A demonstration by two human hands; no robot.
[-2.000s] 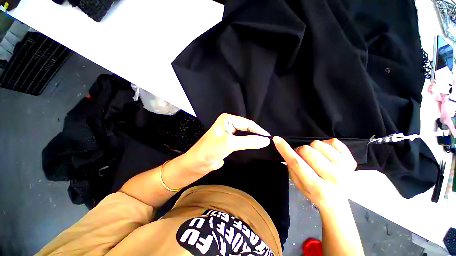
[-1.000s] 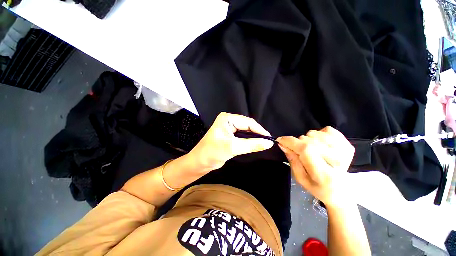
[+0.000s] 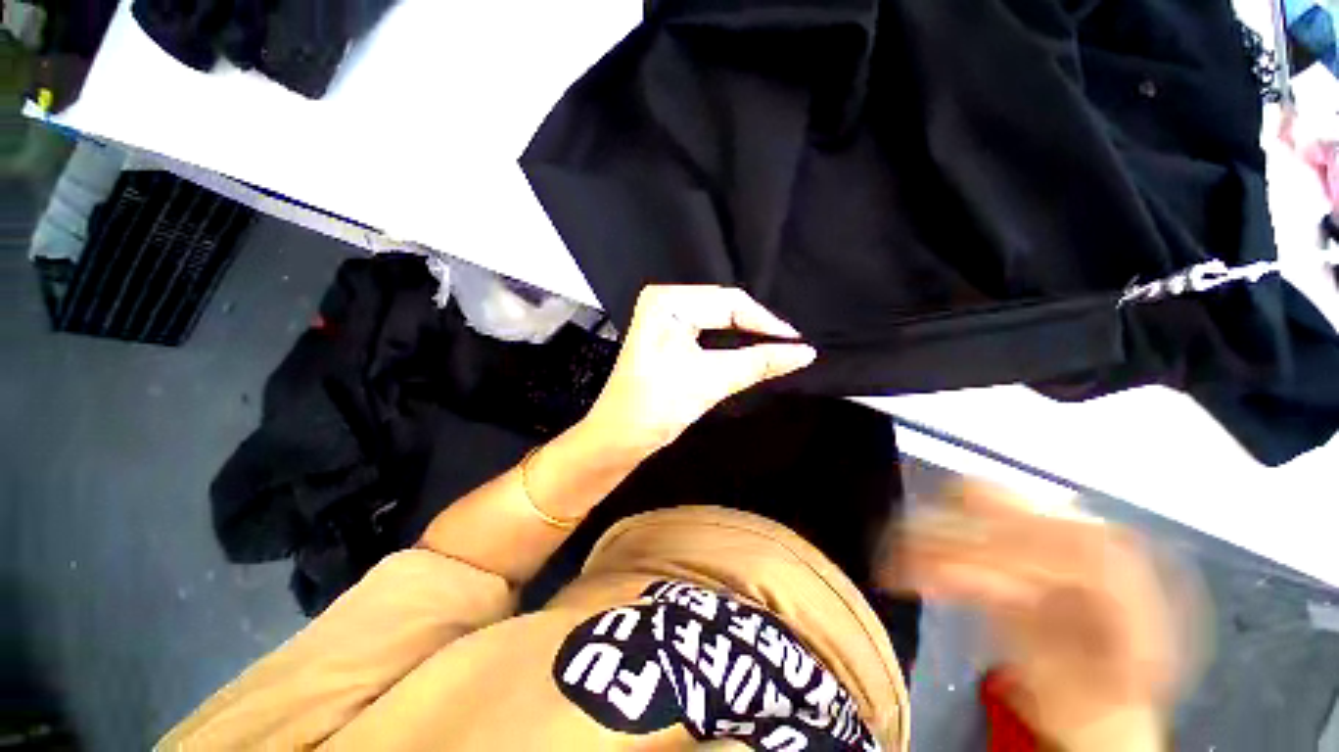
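A large black garment (image 3: 940, 162) lies over the white table and hangs at its near edge. My left hand (image 3: 705, 360) pinches its folded edge (image 3: 969, 345) between thumb and fingertips. The fold runs right from there to a thin white-and-grey patterned strip (image 3: 1197, 279). My right hand (image 3: 1050, 588) is off the cloth, below the table's edge at the lower right, and strongly blurred. I cannot tell whether it holds anything. No needle or thread can be made out.
The white table (image 3: 485, 132) slants across the view. Dark garments (image 3: 272, 37) lie at its upper left. A black crate (image 3: 154, 257), a heap of black cloth (image 3: 353, 426), a clear pack (image 3: 507, 312) and a red object (image 3: 1009, 720) are below. Pink clutter (image 3: 1307, 147) shows at right.
My right hand has left the folded edge and moved down and right. My left hand still pinches the fold. The view has shifted, and the fold now shows as a wide band.
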